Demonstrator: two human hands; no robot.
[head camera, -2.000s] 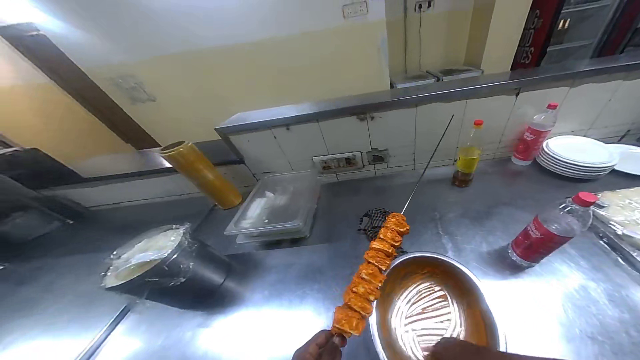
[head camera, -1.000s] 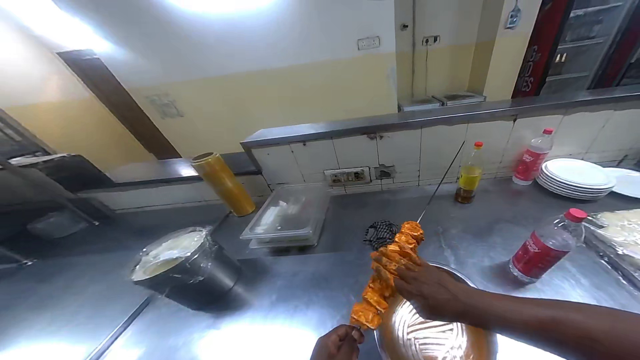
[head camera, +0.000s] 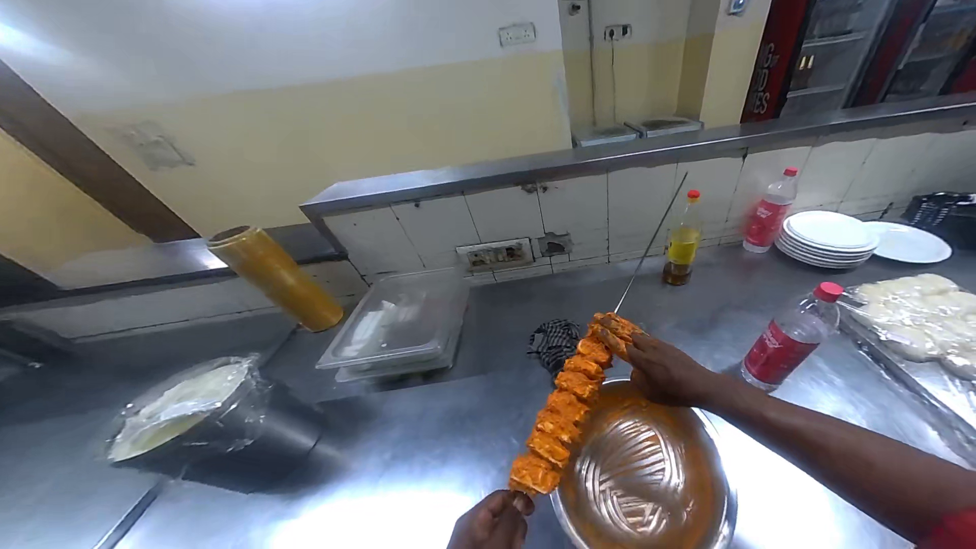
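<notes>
A metal skewer (head camera: 650, 242) threaded with orange, sauce-coated chunks (head camera: 563, 415) slants up and to the right. My left hand (head camera: 494, 520) grips its lower end, just below the lowest chunk. At the top of the row, my right hand (head camera: 657, 366) has its fingers around the uppermost chunk. Beneath my right hand and beside the skewer lies a steel bowl (head camera: 723, 499), its inside smeared with orange sauce in streaks. A black-and-white checked cloth (head camera: 554, 343) is on the counter behind the chunks.
Left stand a dark tub (head camera: 263, 435) under plastic film, a yellowish roll (head camera: 282, 282) and lidded clear containers (head camera: 404, 320). Right are an oil bottle (head camera: 683, 240), red-labelled bottles (head camera: 785, 339) (head camera: 770, 213), stacked white plates (head camera: 827, 232) and a film-covered tray of pale dough pieces (head camera: 915, 313).
My right hand has come from low over the bowl to the middle of the chunks, then up to their top end. My left hand keeps hold of the skewer's lower end.
</notes>
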